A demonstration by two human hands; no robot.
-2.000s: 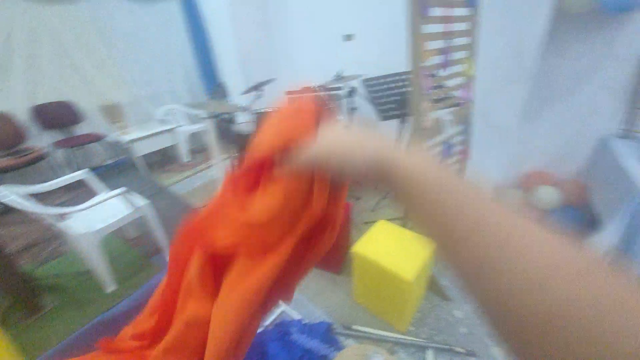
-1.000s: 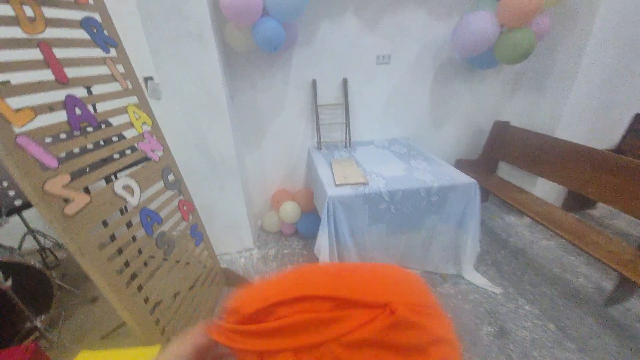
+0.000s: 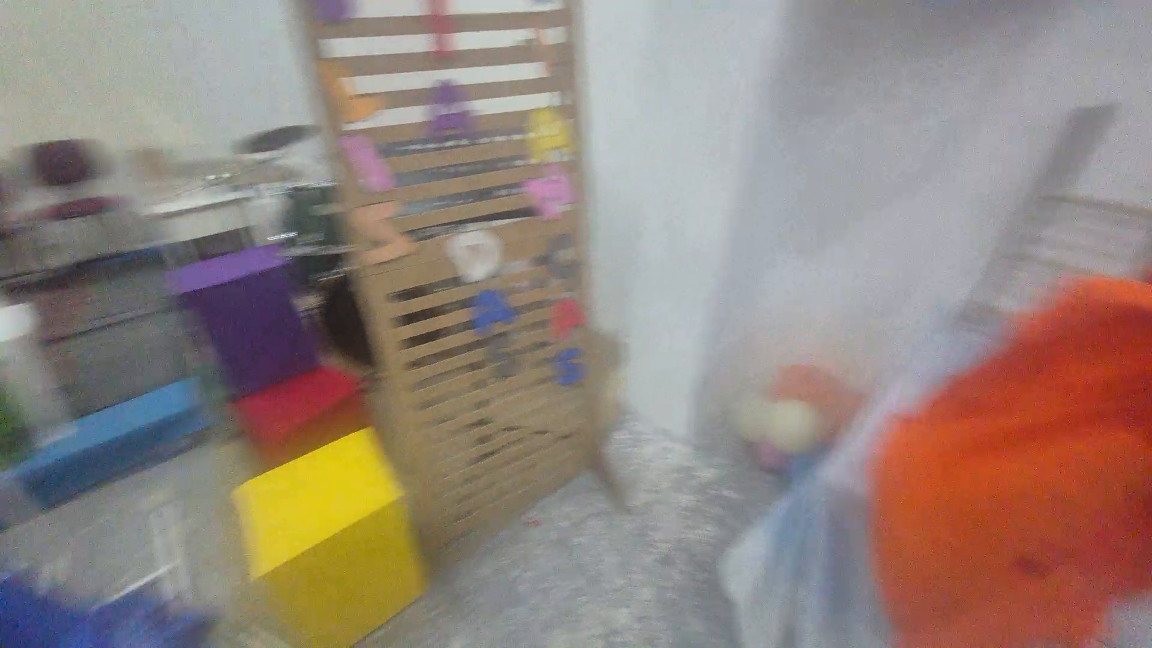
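Note:
A bright orange cloth (image 3: 1017, 459), blurred by motion, hangs at the right edge of the head view, in front of the table with a pale blue cloth (image 3: 801, 558). Neither my left hand nor my right hand shows; whatever holds the orange cloth is outside the frame or behind the fabric.
A slatted wooden panel with coloured letters (image 3: 486, 288) stands at centre-left. Beside it are a yellow block (image 3: 333, 531), a red block (image 3: 297, 405), a purple block (image 3: 243, 315) and a blue one (image 3: 117, 441). Balloons (image 3: 792, 414) lie by the wall; blue fabric (image 3: 90, 612) is at lower left.
The view has swung right, then partly back left. The orange cloth, at the bottom centre one second ago, is now at the right edge. The hand seen at the cloth earlier is out of sight.

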